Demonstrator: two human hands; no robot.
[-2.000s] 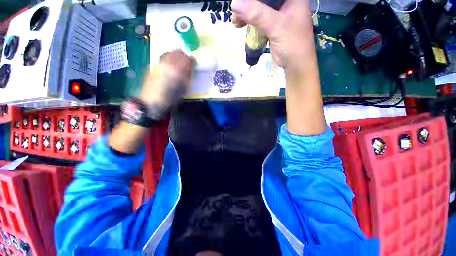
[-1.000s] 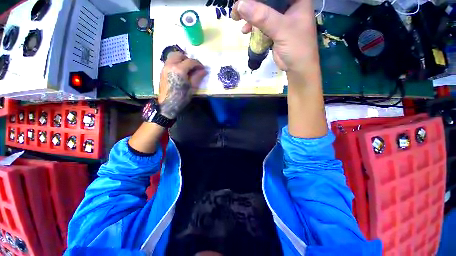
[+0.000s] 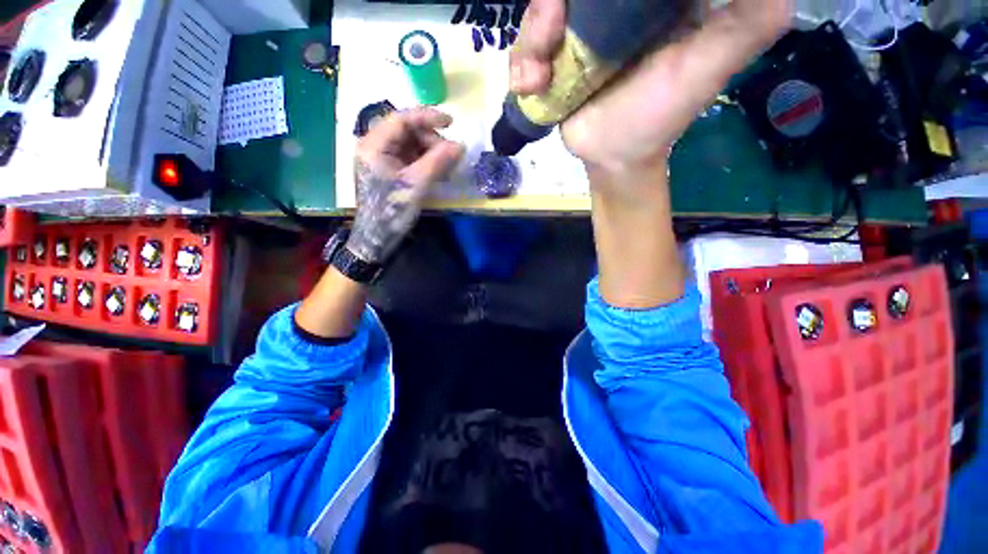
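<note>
A small round unit (image 3: 497, 174), dark and shiny, lies on the pale paper (image 3: 455, 81) near the bench's front edge. My right hand (image 3: 639, 103) is closed around the dark and yellowish electric screwdriver (image 3: 563, 81). Its black nose points down and left, close above the unit; whether the tip touches it I cannot tell. My left hand (image 3: 403, 162) is left of the unit, fingers curled with thumb and finger apart; I see nothing clearly held. A dark round part (image 3: 375, 116) lies just behind the left hand, partly hidden by it.
A green roll (image 3: 424, 70) stands behind, with dark slips (image 3: 488, 22) at the paper's back. A white vented box (image 3: 152, 97) is at left, a black fan (image 3: 796, 106) at right. Red trays with modules stand at left (image 3: 108, 276) and right (image 3: 867, 400) below the bench.
My right hand has tilted the screwdriver and brought its nose left to the unit. My left hand came in from the left, its blur gone, and now rests beside the unit.
</note>
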